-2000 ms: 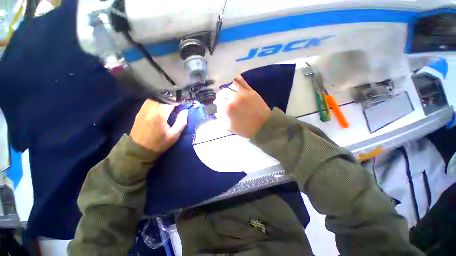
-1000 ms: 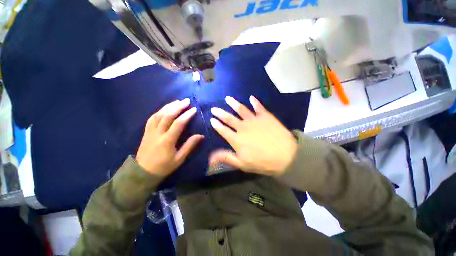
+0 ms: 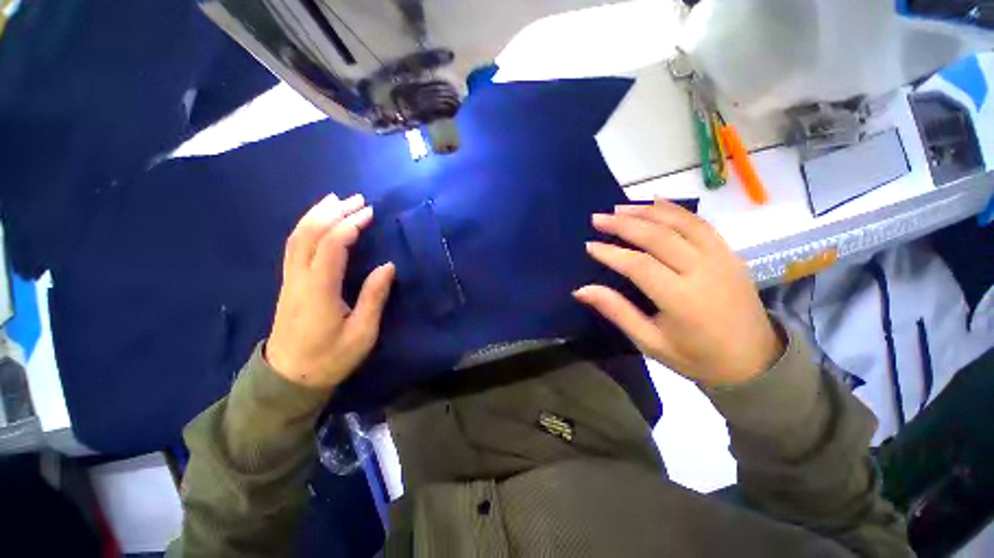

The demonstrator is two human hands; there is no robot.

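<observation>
A large navy garment panel lies spread flat under the sewing machine head, whose lamp lights the cloth. A narrow navy strip with a pale thread line lies on the panel between my hands. My left hand rests on the cloth left of the strip, fingers apart, palm down. My right hand is on the cloth's right part, fingers spread, palm down. Neither hand visibly grips anything. The needle area is partly hidden by the machine face.
Green-handled snips and an orange-handled tool lie on the white table right of the cloth. Beyond them are metal attachments and a grey rectangular plate. A measuring tape runs along the front edge. A clear plastic bag shows near the lap.
The panel was first bunched near the needle between both hands, then laid flat. My right hand has since moved right and my left hand slightly left, uncovering the strip.
</observation>
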